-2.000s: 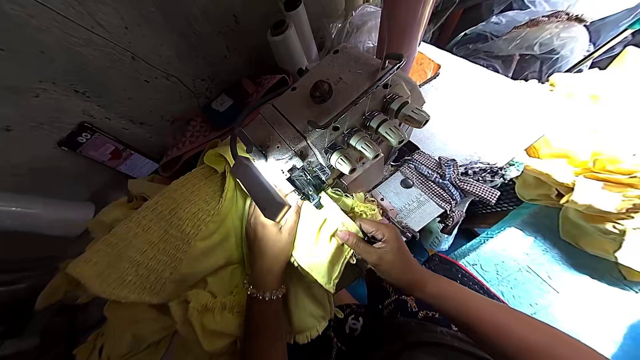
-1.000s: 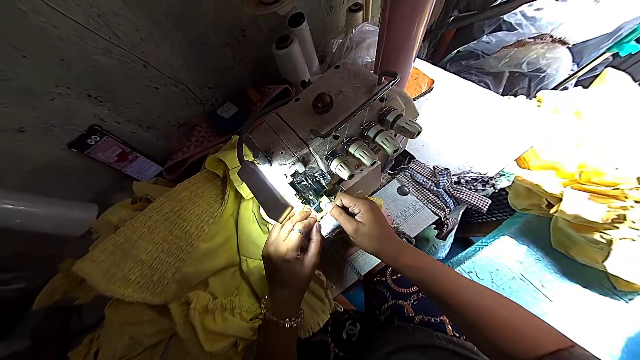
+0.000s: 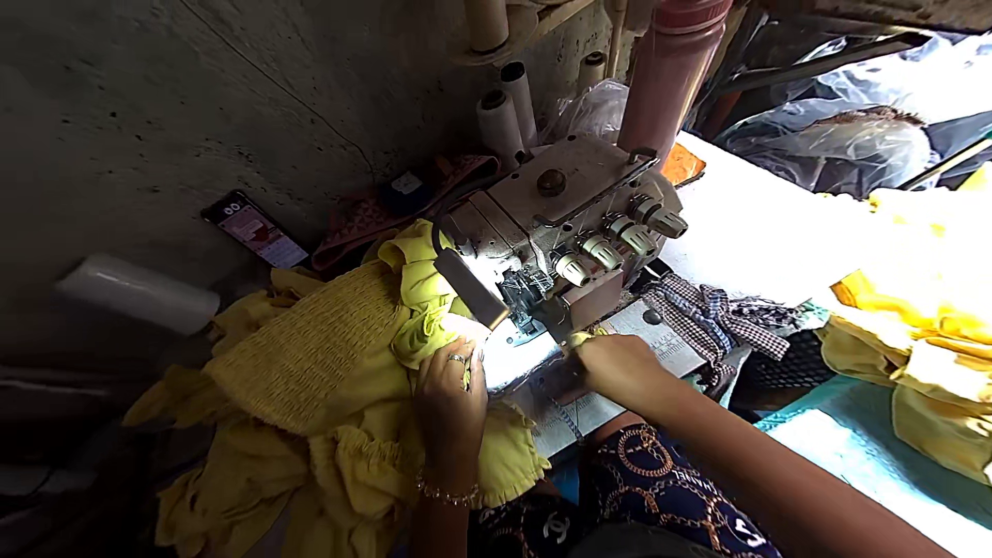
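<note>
An overlock sewing machine point(image 3: 573, 201) with several tension knobs stands at the middle, its needle area lit by a small lamp point(image 3: 471, 288). Just below that lamp my left hand point(image 3: 453, 387), wearing a ring and a bracelet, grips an edge of the yellow fabric point(image 3: 364, 372), which has a shirred panel and ruffles and lies heaped left of the machine. My right hand point(image 3: 620, 364) is closed at the front right of the presser foot, beside the machine's lower front; a bit of yellow shows at its fingertips, but what it holds is unclear.
A phone point(image 3: 256, 229) leans by the wall, above a white plastic roll point(image 3: 139, 293). Thread cones point(image 3: 500, 128) and a pink bottle point(image 3: 670, 85) stand behind the machine. Checked fabric strips point(image 3: 713, 314) lie right of it, with more yellow fabric point(image 3: 922, 364) farther right.
My hands were close together at the presser foot a second ago and are now apart, the right one farther right. The bright fabric piece held in front two seconds ago is no longer spread there.
</note>
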